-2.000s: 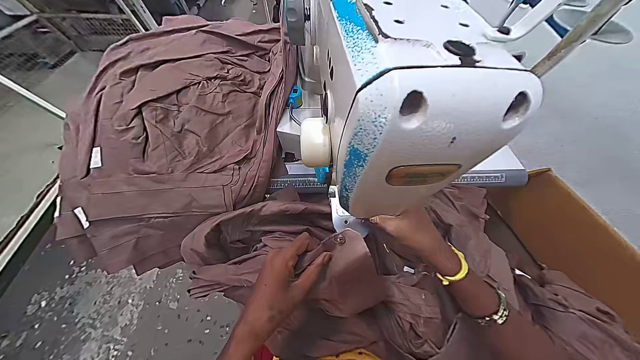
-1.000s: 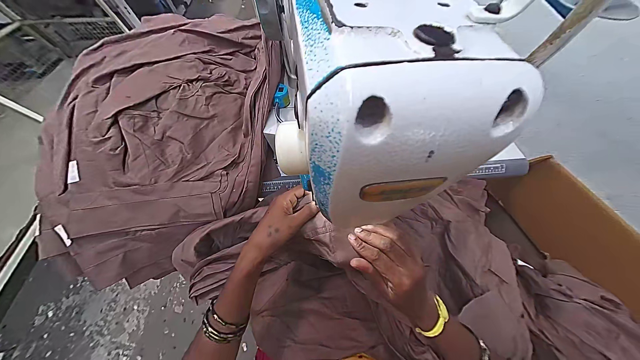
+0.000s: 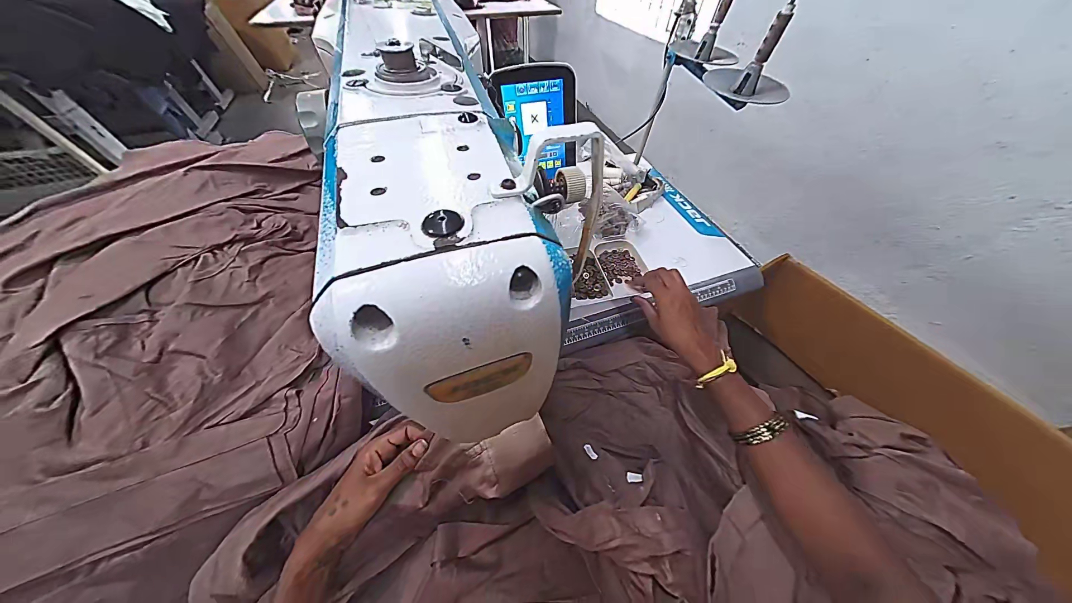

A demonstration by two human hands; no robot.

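A white and blue industrial sewing machine (image 3: 444,335) fills the middle, its needle area hidden behind the head. My left hand (image 3: 377,473) pinches brown fabric (image 3: 469,465) just below the head's lower left edge. A folded part of that garment lies beneath the machine head. To the right, my right hand (image 3: 674,318) reaches over the table's ruled edge, fingertips at the near rim of a tray of small brown buttons (image 3: 620,264). Whether the fingers hold a button cannot be told. A second compartment of buttons (image 3: 589,278) is beside it, partly behind the machine.
Piled brown garments (image 3: 167,335) cover the left side. A cardboard box wall (image 3: 904,352) runs along the right. Behind the head are a lit control screen (image 3: 536,117), a wire guard (image 3: 596,167), and a thread stand (image 3: 745,84). A plastic bag (image 3: 607,216) lies behind the buttons.
My right hand has left the fabric by the machine head and moved right and forward to the button tray. My left hand remains at the fabric. The view has shifted, showing more of the table.
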